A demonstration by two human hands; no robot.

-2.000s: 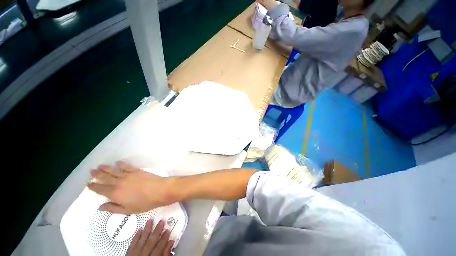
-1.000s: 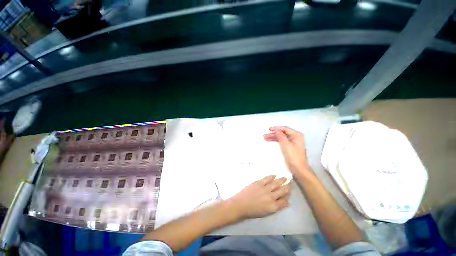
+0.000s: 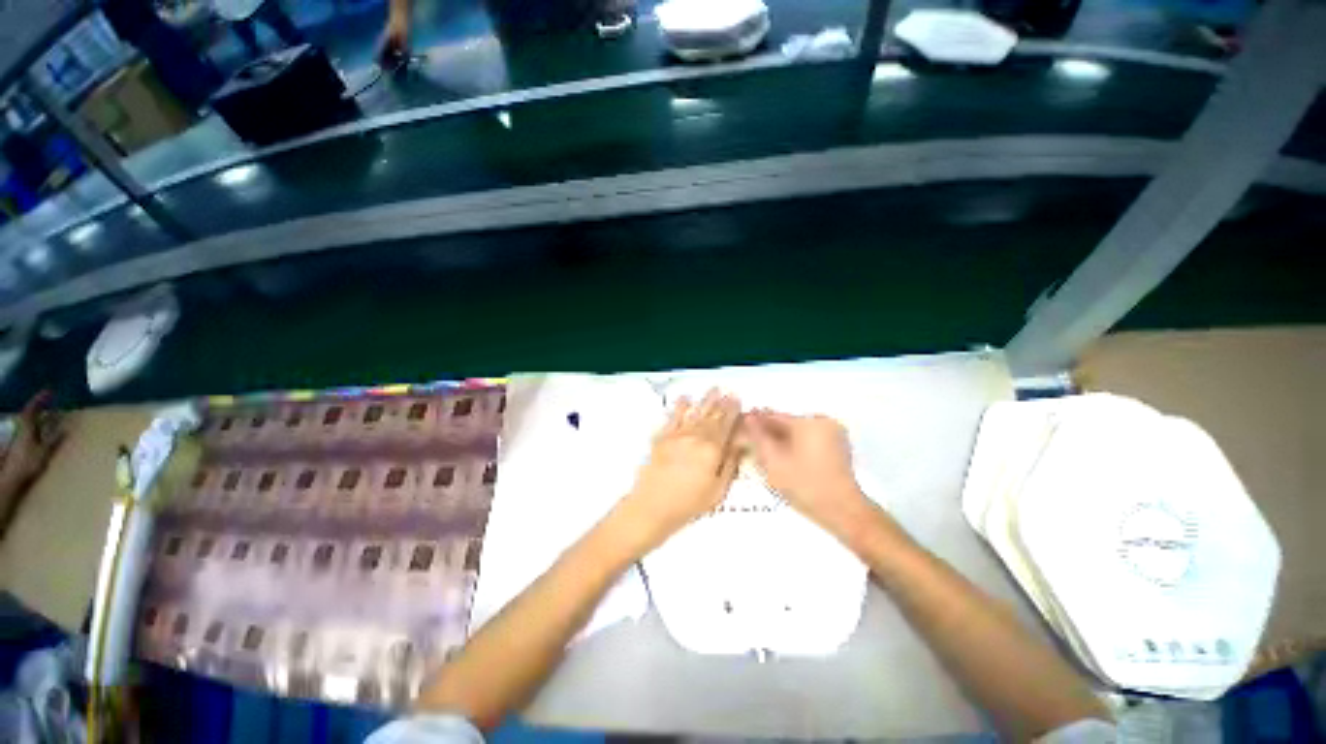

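A white plate with cut corners (image 3: 756, 581) lies flat on the pale work surface sheet (image 3: 931, 436) in front of me. It shows faint dark marks near its middle and two small marks near its near edge. My left hand (image 3: 698, 454) lies on the far part of the plate, fingers together, pointing away from me. My right hand (image 3: 800, 454) is beside it with bent fingers and looks slightly blurred. The fingertips of both hands nearly meet. Whether the right fingers pinch something small is unclear. The plate's far edge is mostly hidden under the hands.
A stack of printed white plates (image 3: 1149, 538) stands at the right on brown cardboard (image 3: 1280, 378). A patterned mat (image 3: 335, 509) and a cartridge gun (image 3: 119, 581) are at the left. The green belt (image 3: 582, 305) runs behind, with a white unit (image 3: 131, 342). A grey post (image 3: 1163, 189) rises at right.
Since one second ago, both hands have moved to the plate's far part, the left hand from its near side. The plate's near part now shows. The view first swung from the right-hand side.
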